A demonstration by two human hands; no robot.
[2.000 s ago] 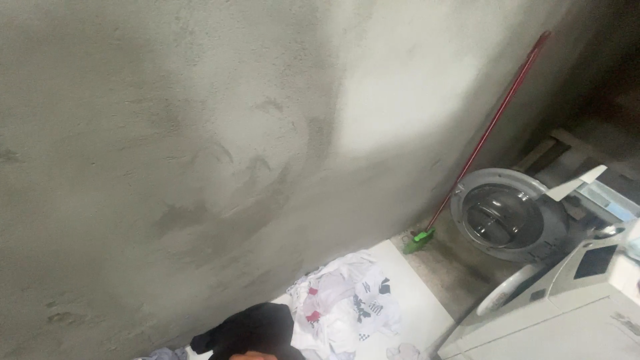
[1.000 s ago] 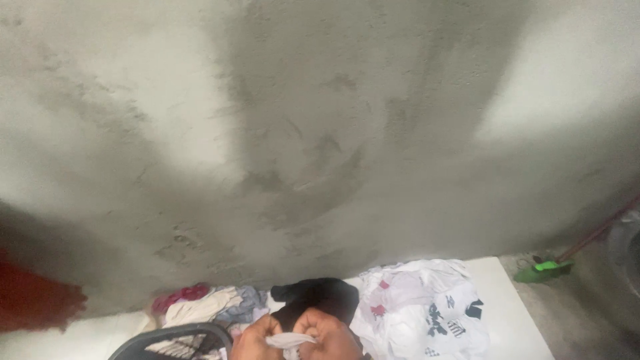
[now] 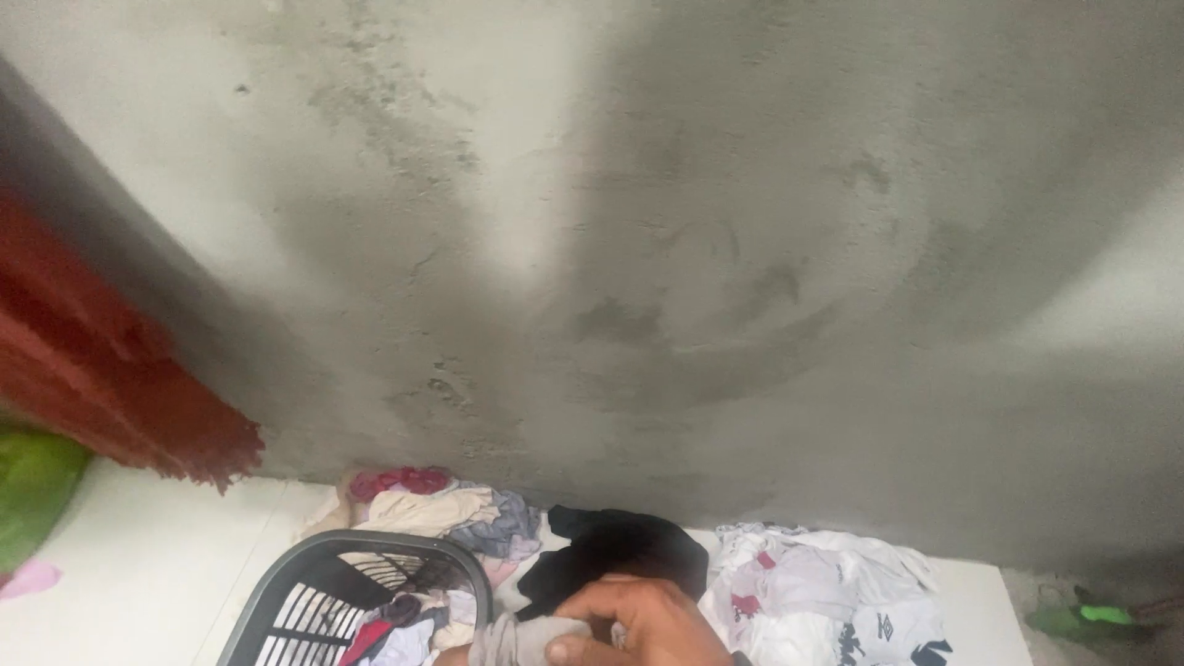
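Note:
My right hand [image 3: 638, 620] is at the bottom edge, its thumb and fingers closed on a light grey cloth [image 3: 523, 640]. Only a small part of my left hand [image 3: 451, 657] shows at the frame's lower edge, against the cloth's left side; its fingers are mostly hidden. Left of the hands stands a dark plastic laundry basket [image 3: 268, 583] with mixed clothes [image 3: 407, 634] in it. Just beyond my right hand lies a black garment [image 3: 629, 546]. To the right is a pile of white clothes [image 3: 814, 592], some with dark and red prints.
Cream, grey and dark pink clothes [image 3: 435, 509] lie behind the basket along a rough plastered wall [image 3: 740, 277]. A red-brown cloth [image 3: 111, 370] hangs at the left, near a green object [image 3: 37, 490]. A green broom head [image 3: 1101, 614] rests on the floor at far right.
The view has swung left, bringing in the basket and the hanging cloth; the washing machine is out of view. Since one second ago, my hands have moved lower in the frame, still with the light cloth.

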